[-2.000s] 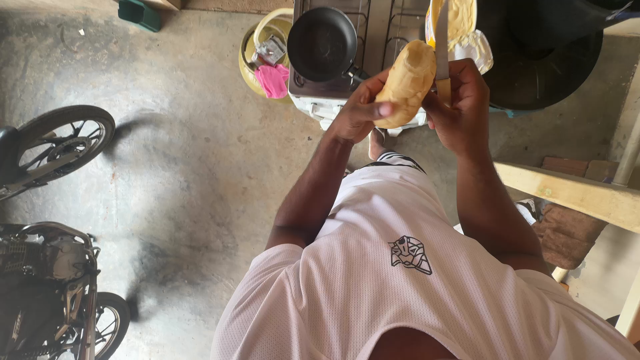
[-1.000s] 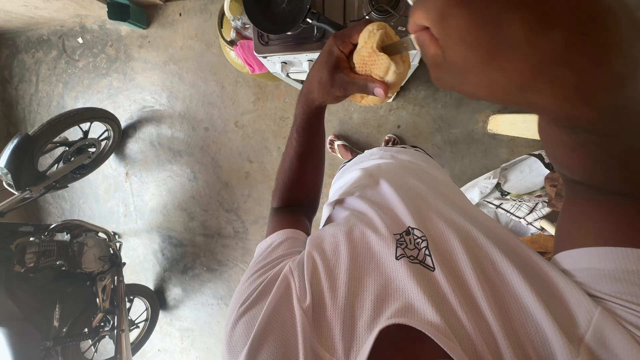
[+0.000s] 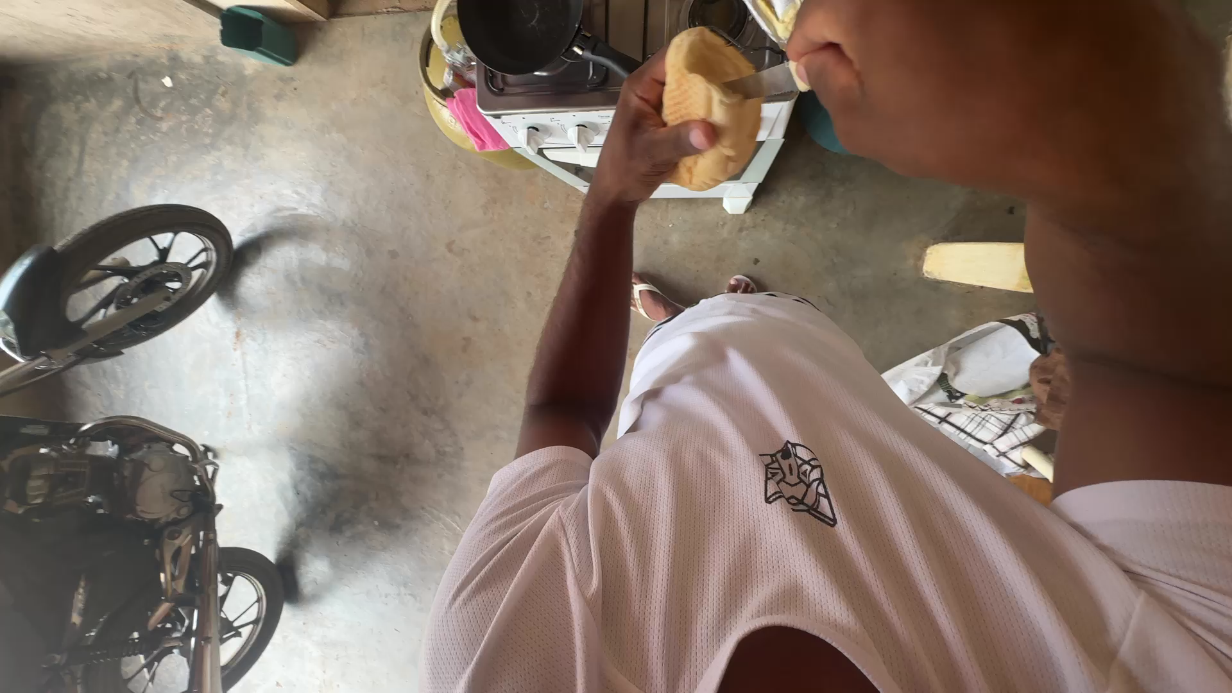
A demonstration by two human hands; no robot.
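My left hand [image 3: 654, 140] grips a bread roll [image 3: 712, 106] from its left side, with the thumb across its front. My right hand [image 3: 847, 72], at the upper right, is closed on the handle of a knife [image 3: 765, 84]. The blade points left, and its tip is at or inside the upper right part of the roll; how deep it goes cannot be seen. Behind the hands stands a gas cooker [image 3: 549, 93] with a black frying pan [image 3: 520, 34] on its left part. My right forearm hides much of the upper right.
A pink cloth [image 3: 477, 120] hangs on a yellow container [image 3: 435, 82] beside the cooker. A motorcycle [image 3: 159, 481] stands at the left, near another wheel [image 3: 149, 279]. A green container [image 3: 257, 36] lies at the upper left. Bags and cloth [image 3: 982, 375] and a wooden piece [image 3: 977, 265] are at the right.
Two seconds ago the knife stood upright beside the bread; now it points sideways into or against it. My right arm has risen closer to the camera. Since one second ago, the view has shifted slightly.
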